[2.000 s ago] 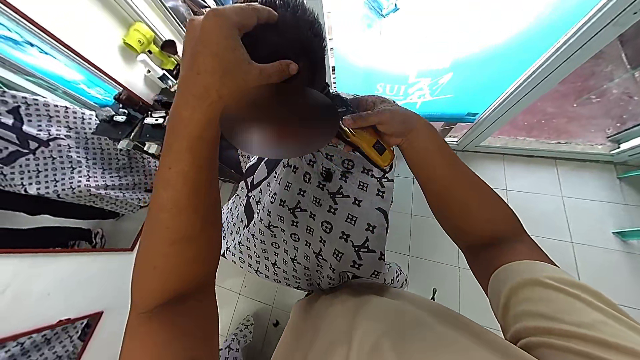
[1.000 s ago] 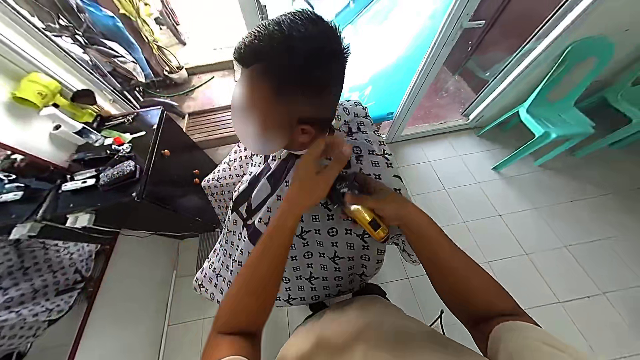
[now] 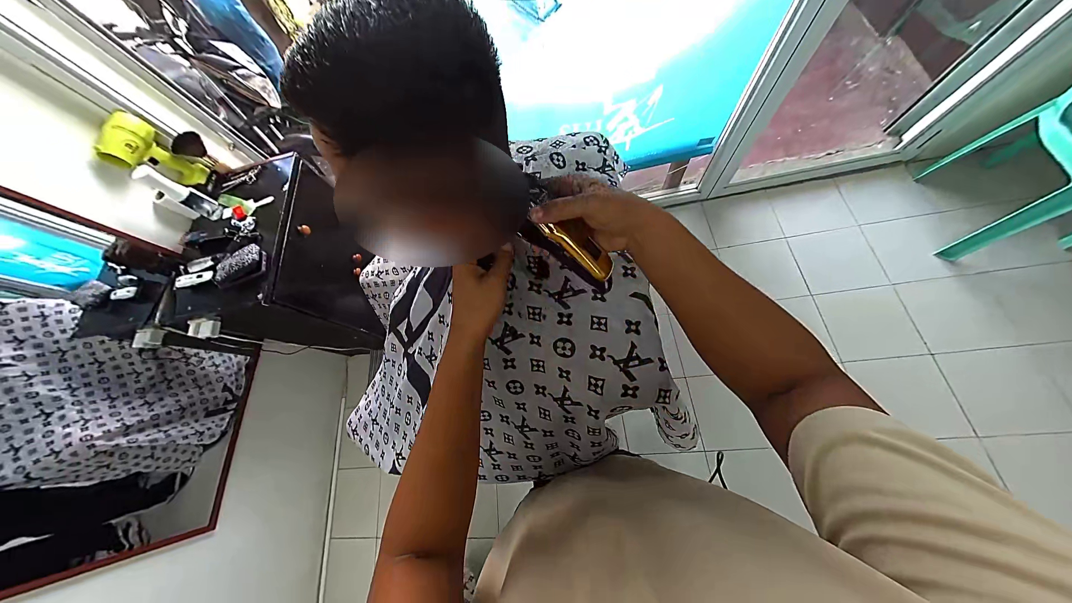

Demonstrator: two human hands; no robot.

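A person sits before me, draped in a white barber's cape (image 3: 553, 360) with a black pattern; the short dark hair (image 3: 402, 75) is in full view and the face is blurred. My right hand (image 3: 595, 209) grips a gold hair clipper (image 3: 578, 251), its head end close to the side of the person's head near the neck. Below the blurred face, my left hand (image 3: 483, 293) is raised at the cape's neckline, fingers bent; whether it pinches anything is hidden.
A black cabinet (image 3: 310, 251) at the left bears grooming tools and a yellow-green hair dryer (image 3: 126, 141). A framed mirror (image 3: 188, 511) reflects the cape. Green plastic chairs (image 3: 997, 226) stand right on the tiled floor (image 3: 846, 322), near a glass door. A thin cord (image 3: 718, 471) shows beside my waist.
My left hand was on top of the head two seconds ago, then beside the ear; now it is below the face. The clipper has stayed in my right hand. The view has shifted.
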